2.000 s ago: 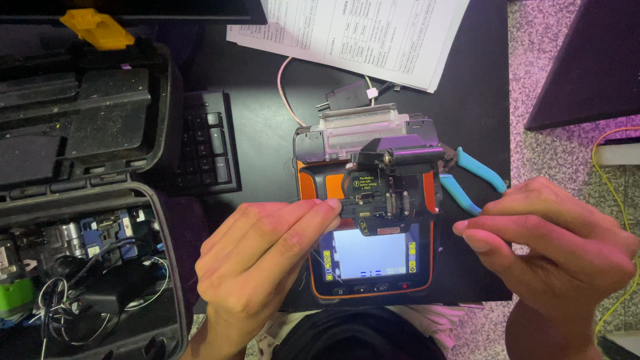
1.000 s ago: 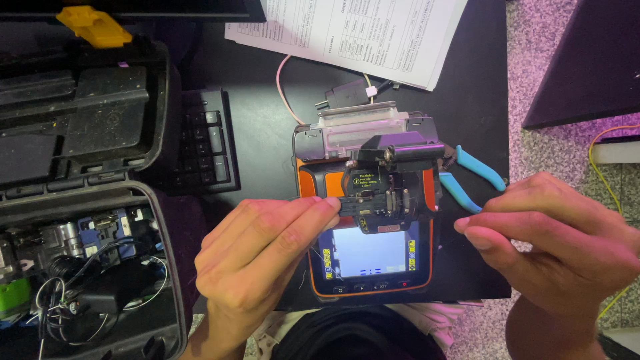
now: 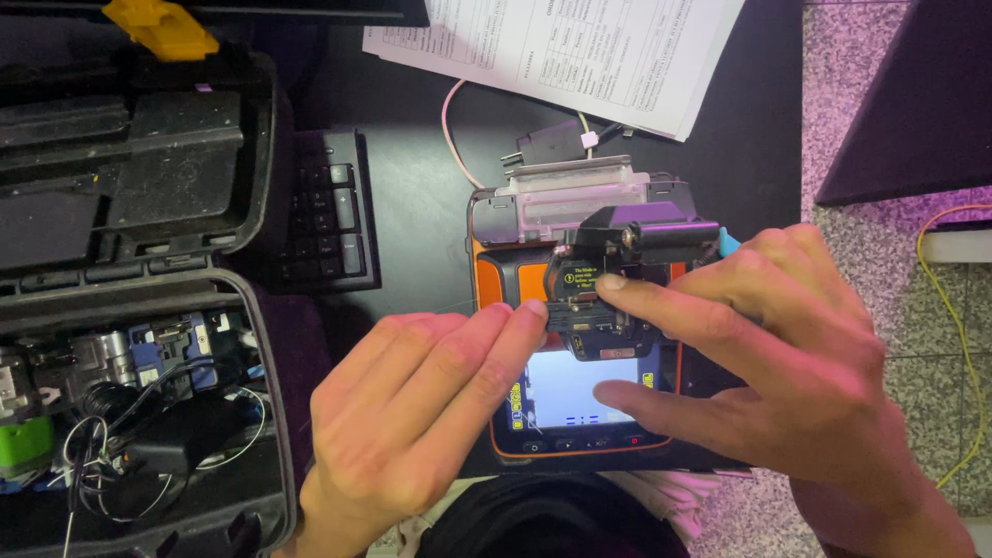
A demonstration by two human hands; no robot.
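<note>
A black fiber cleaver [image 3: 601, 310], its lid raised, sits over the orange-and-black fusion splicer [image 3: 487, 280] with its lit screen [image 3: 581, 391]. At the cleaver's left side, my left hand [image 3: 426, 395] pinches a thin optical fiber [image 3: 457, 304] between thumb and fingertips. My right hand [image 3: 752, 349] reaches over from the right, its index fingertip on the cleaver's bed and its thumb apart over the screen; nothing shows between them. Behind that hand, one blue handle of a cutting tool [image 3: 728, 242] peeks out, the rest hidden.
An open black case [image 3: 271, 387] with tools and cables stands at the left beside a black keyboard [image 3: 341, 209]. Printed papers [image 3: 573, 54], a power adapter [image 3: 552, 143] and a cable lie behind the splicer. A yellow cable [image 3: 957, 310] runs across the speckled floor at right.
My right hand has moved left from beside the splicer onto the cleaver, its index finger now extended. It covers most of the blue-handled tool, which showed earlier. My left hand stays at the cleaver's left side.
</note>
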